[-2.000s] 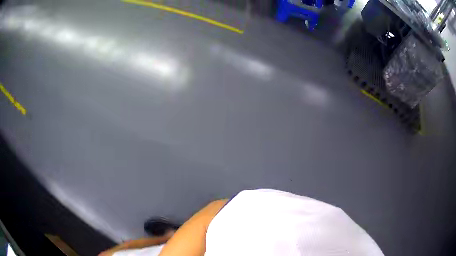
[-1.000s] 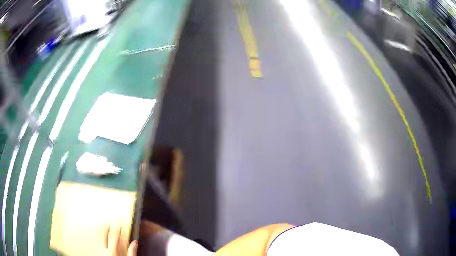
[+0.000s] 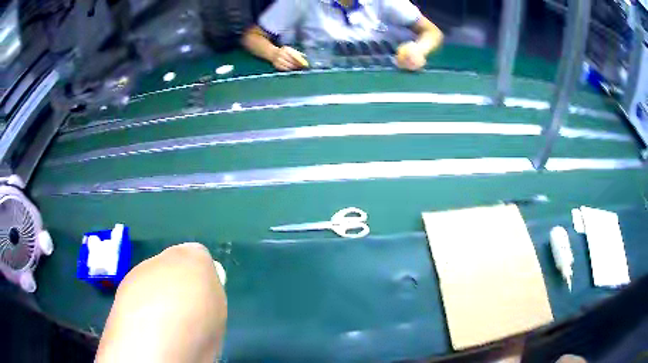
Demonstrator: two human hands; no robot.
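A tan cardboard sheet [image 3: 487, 273] lies on the green bench at the right front. A strip of skin, apparently part of my right hand [image 3: 506, 349], shows at its lower edge, mostly cut off by the frame; its grip cannot be told. Another bit of skin shows at the bottom edge further right. A large bare, rounded part of a limb, perhaps my left elbow, rises at the lower left; no left hand shows. Scissors [image 3: 349, 222] with white handles lie left of the cardboard, blades pointing left. A white nozzle bottle [image 3: 561, 249] lies right of the cardboard.
White cards [image 3: 605, 247] lie beside the bottle. A blue box [image 3: 105, 255] with white contents and a pale fan [image 3: 15, 234] are at the left. Metal rails [image 3: 426, 167] run across the bench, with upright posts at right. A person handles a tray of dark parts opposite.
The view has swung from the floor, past the bench's side, to face the bench. The cardboard, earlier at lower left with fingers on it, now appears at the right.
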